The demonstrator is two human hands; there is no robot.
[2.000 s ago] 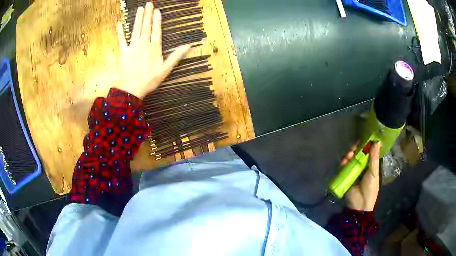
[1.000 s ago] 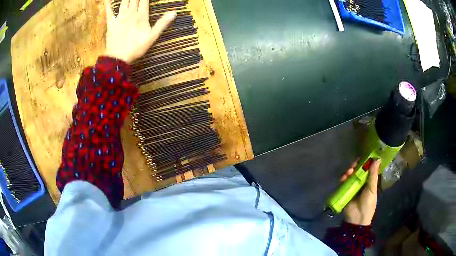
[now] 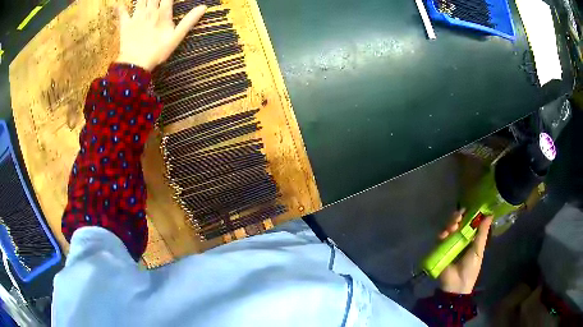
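Dark sleeved leads lie side by side in rows across the wooden board, with small pale tips at their left ends. My left hand lies flat at the board's top, fingers spread, over the left ends of the upper leads; its fingertips are partly cut off by the top edge. My right hand is closed around the handle of the lime-green heat gun, beyond the bench's front edge at the right. The gun's black nozzle points up and right, its mouth pinkish purple.
A blue tray of dark leads is at the left edge. Another blue tray with leads is at the top right, beside a white strip. A white paper sheet lies farther right. The green bench top ends in a front edge.
My left hand has moved up and left along the leads, uncovering more of them. The heat gun has shifted down and right, its nozzle turned more to the right. The camera view has also shifted.
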